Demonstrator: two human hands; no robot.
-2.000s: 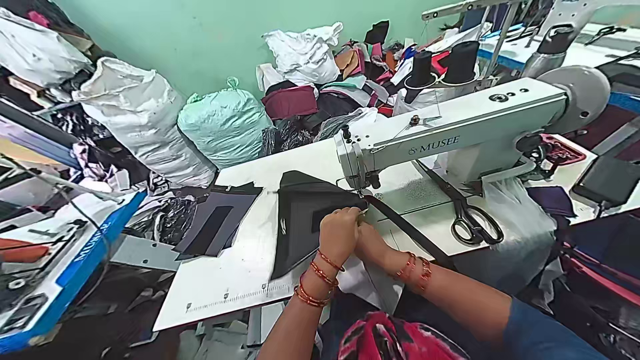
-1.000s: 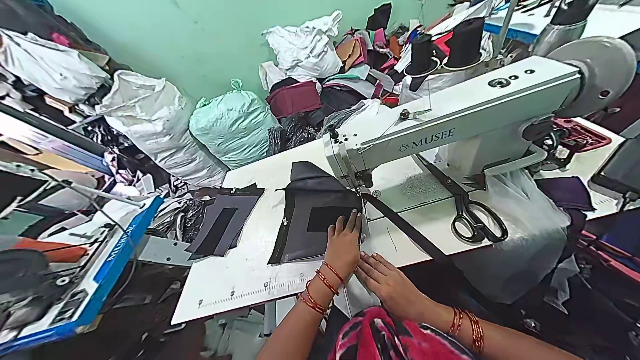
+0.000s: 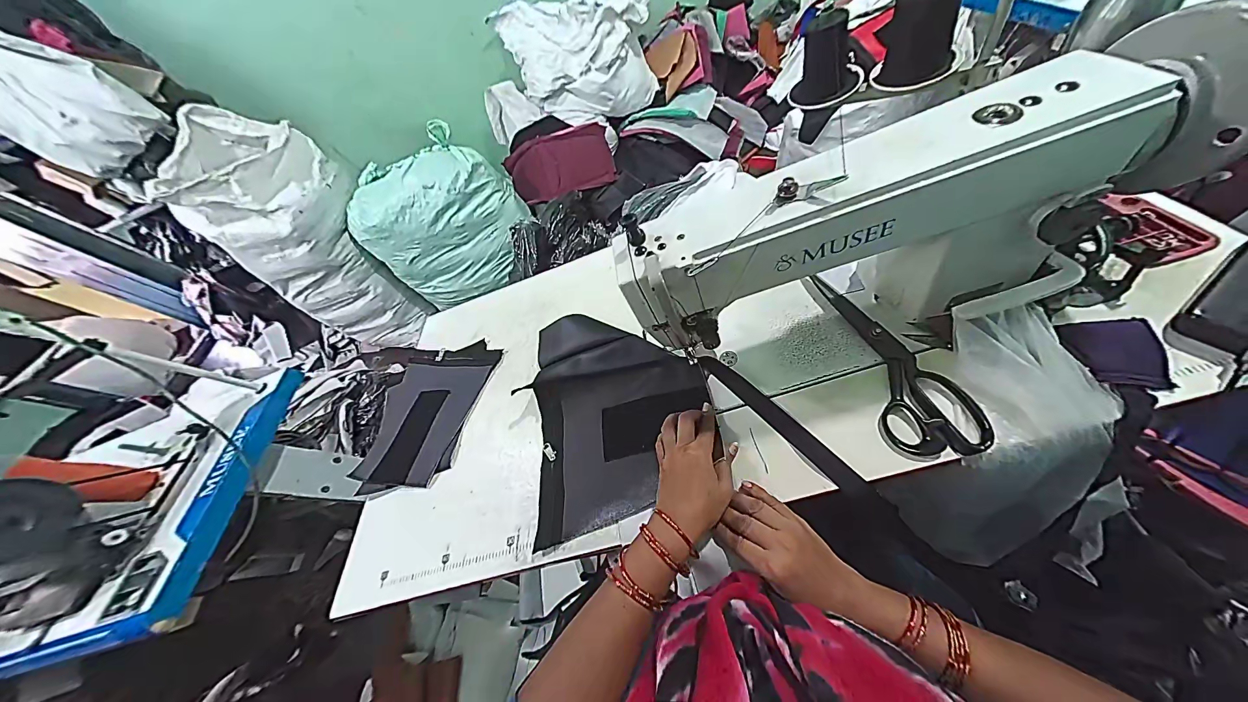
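A dark fabric panel with a black rectangular patch (image 3: 634, 429) lies on the white table, its upper right edge at the needle area of a white Musee sewing machine (image 3: 907, 185). My left hand (image 3: 692, 468) presses on the panel's right edge beside the patch. Against its wrist side, my right hand (image 3: 775, 536) rests low at the table's front edge; whether it pinches any cloth cannot be told. From the needle area a black strip (image 3: 780, 419) runs down over the front edge. Black-handled scissors (image 3: 912, 385) lie right of the strip.
Layered dark fabric pieces (image 3: 429, 414) lie at the table's left. Behind stand a mint sack (image 3: 439, 219), white sacks (image 3: 263, 195) and heaped fabric scraps. Black thread cones (image 3: 827, 58) stand behind the machine. Another blue-edged machine table (image 3: 210, 517) is at the far left.
Two seconds ago both hands were together close to the needle. My left hand has since opened out onto the panel, and my right hand has moved down toward the front edge. The view has come nearer.
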